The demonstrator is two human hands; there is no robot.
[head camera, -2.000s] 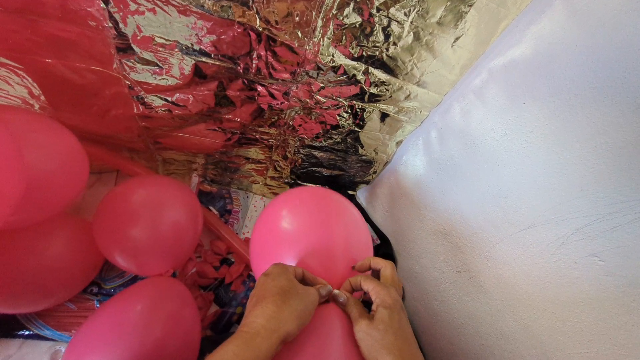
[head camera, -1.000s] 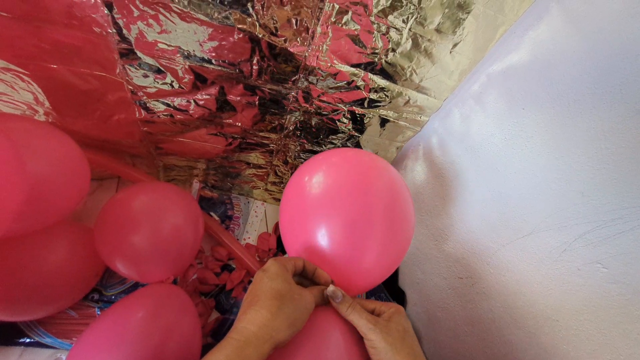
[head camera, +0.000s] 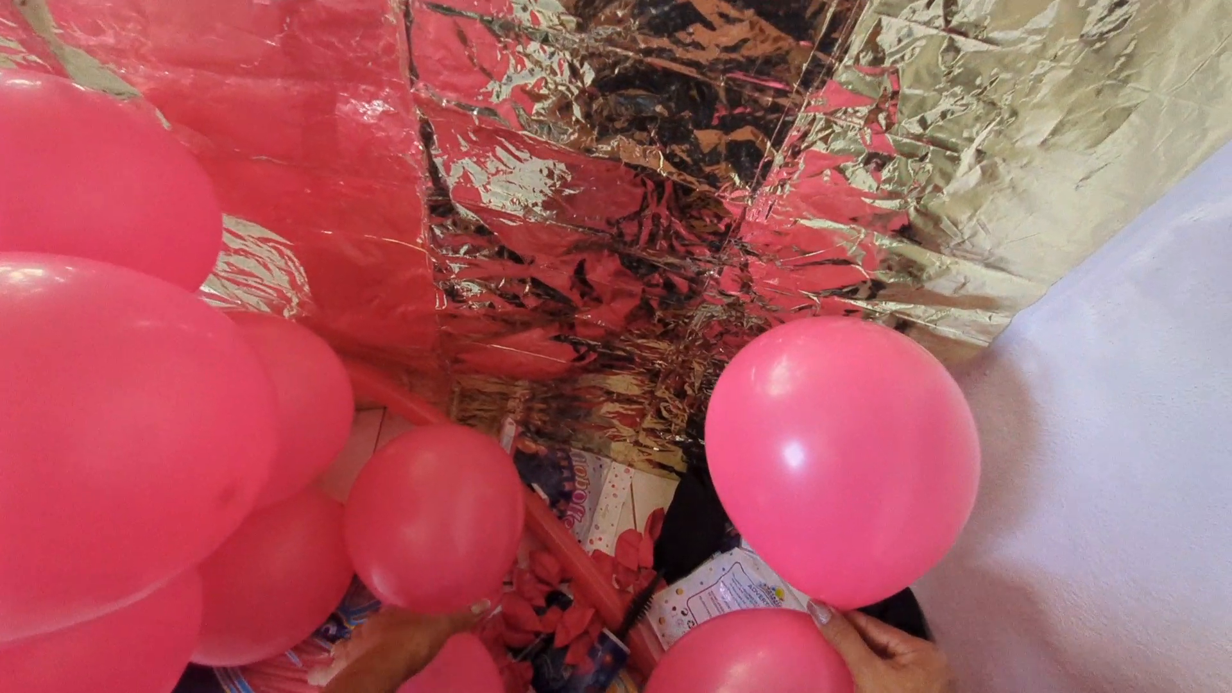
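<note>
My right hand [head camera: 881, 650], at the bottom right, pinches two inflated pink balloons where they meet. The round upper balloon [head camera: 842, 462] stands above the fingers. The lower balloon [head camera: 751, 654] lies to their left, cut off by the frame's bottom edge. My left hand [head camera: 419, 635] is at the lower left, beneath a smaller red-pink balloon [head camera: 435, 520]; its fingers are mostly hidden, so its hold on anything cannot be told.
Large inflated balloons [head camera: 115, 443] crowd the left side. Crumpled gold foil sheeting [head camera: 616, 192] covers the wall behind. A white wall [head camera: 1126, 433] stands right. Uninflated red balloons [head camera: 568, 606], a long red balloon [head camera: 577, 563] and a printed packet [head camera: 722, 587] lie below.
Both hands were together at the junction of two balloons; my left hand has moved away to the left. My right hand still holds the pair. More balloons show at the left as the view shifts.
</note>
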